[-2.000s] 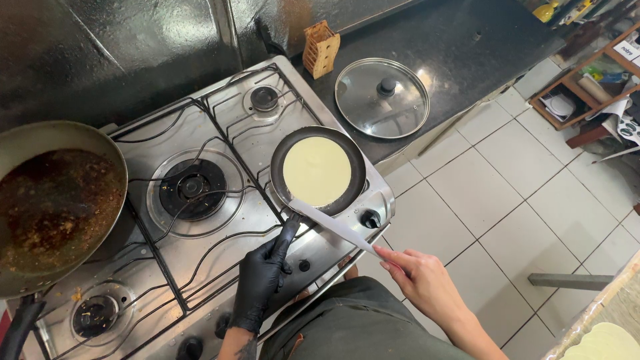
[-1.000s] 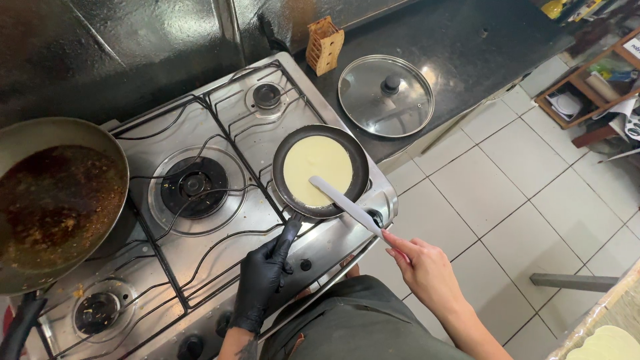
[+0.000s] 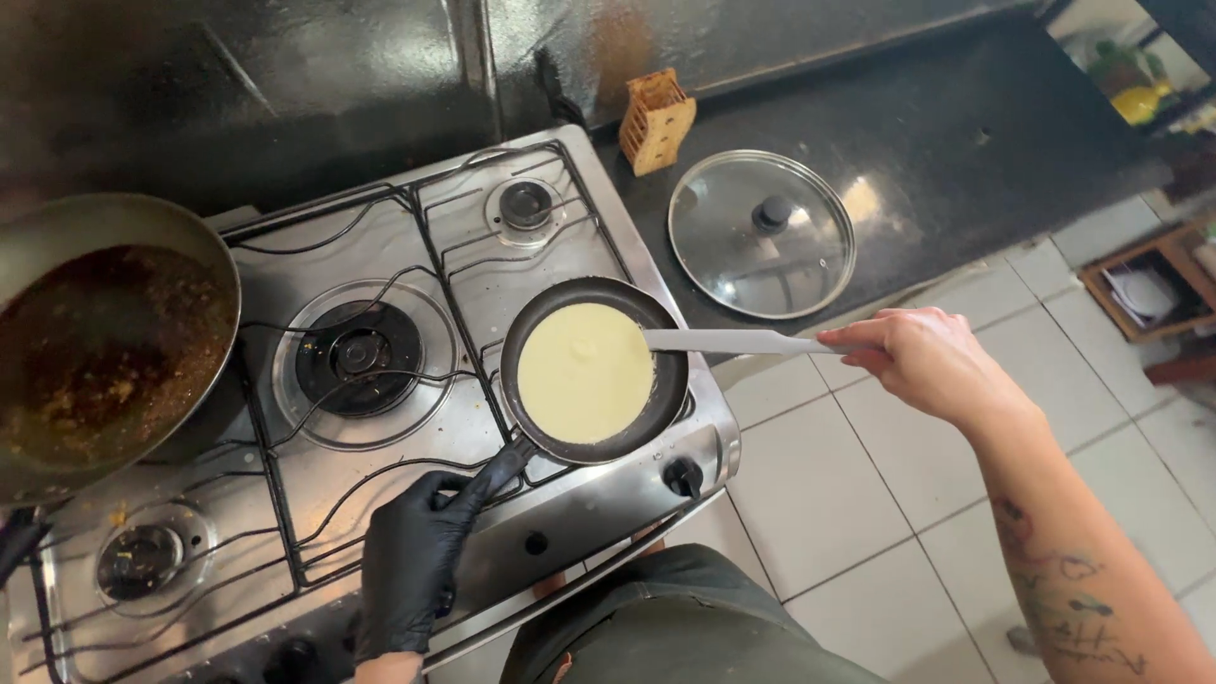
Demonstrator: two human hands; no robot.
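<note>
A small black frying pan (image 3: 671, 399) sits over the front right burner of the gas stove, with a round, pale yellow pancake (image 3: 584, 375) inside. My left hand (image 3: 418, 551), in a black glove, grips the pan's handle. My bare right hand (image 3: 917, 361) holds a light grey spatula (image 3: 722, 341) by its far end. The spatula's blade tip reaches over the pan's right rim, at the pancake's right edge.
A large pan (image 3: 223, 285) with dark oily liquid stands at the left of the steel stove (image 3: 370, 480). On the dark counter (image 3: 950, 133) lie a glass lid (image 3: 731, 228) and a wooden holder (image 3: 655, 123). Below is a tiled floor (image 3: 807, 494).
My right hand has moved up and right with the spatula, whose tip went from the pan's lower edge, over the pancake, to its right side. My left hand stays on the handle.
</note>
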